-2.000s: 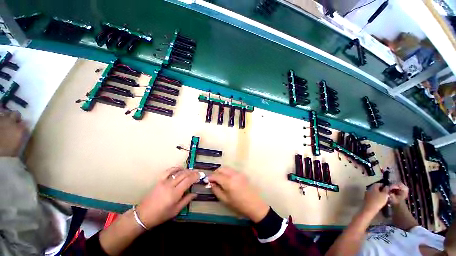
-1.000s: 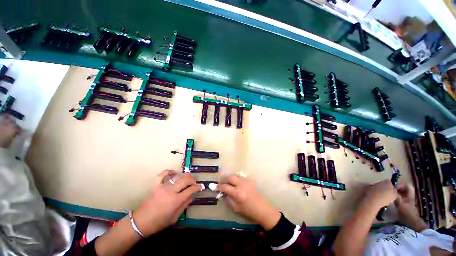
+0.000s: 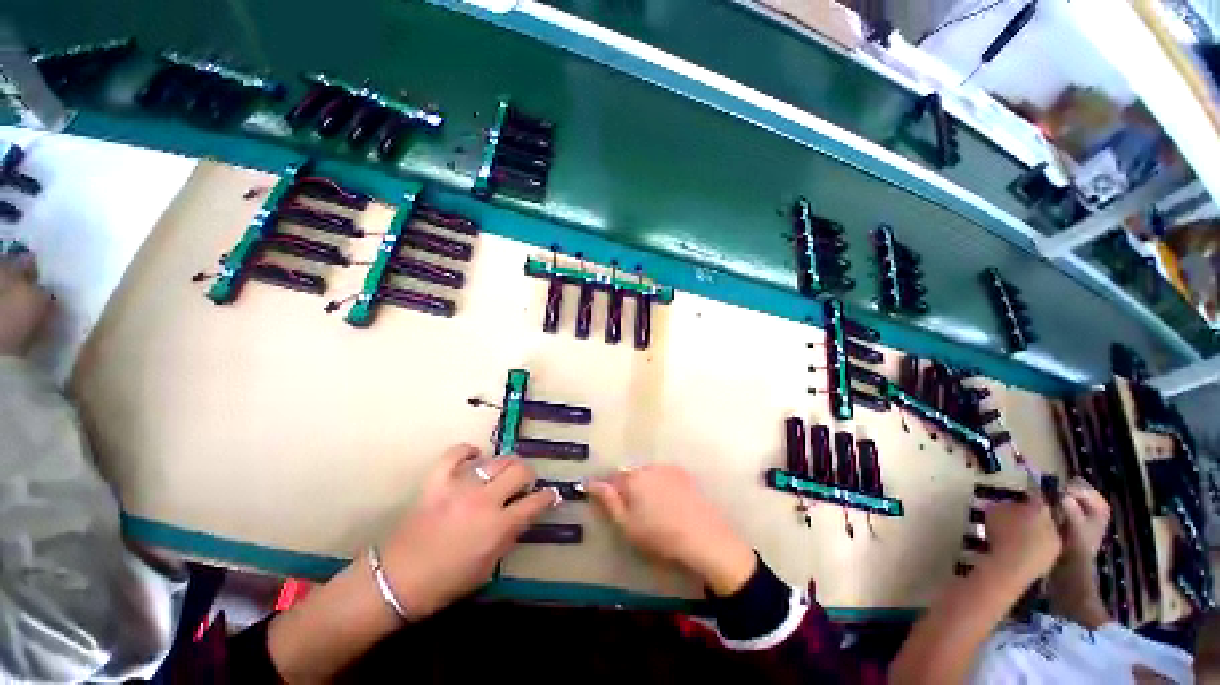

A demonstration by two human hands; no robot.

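Observation:
A comb-shaped unit lies near the bench's front edge, its green circuit-board strip point(image 3: 513, 412) upright in view and dark oblong bodies point(image 3: 553, 450) pointing right. My left hand point(image 3: 462, 519) covers the strip's lower part, its fingertips at the third body. My right hand point(image 3: 673, 519) has thumb and finger closed at that body's right end. A small pale fleck shows at the left fingertips. The lowest body point(image 3: 549, 533) lies below the fingers. What exactly each hand pinches is too small to tell apart from the body.
More comb-shaped units lie on the tan bench point(image 3: 361, 402), at its back left, centre point(image 3: 598, 278) and right point(image 3: 836, 493). Others sit on the green conveyor point(image 3: 642, 174). A coworker's hands point(image 3: 1030, 529) are at right, a sleeve point(image 3: 47, 495) at left. Dark trays point(image 3: 1110, 482) stand far right.
My right hand's fingers have closed in at the third body's right end, and the larger white piece at the fingertips no longer shows. Conveyor units have shifted right against the bench.

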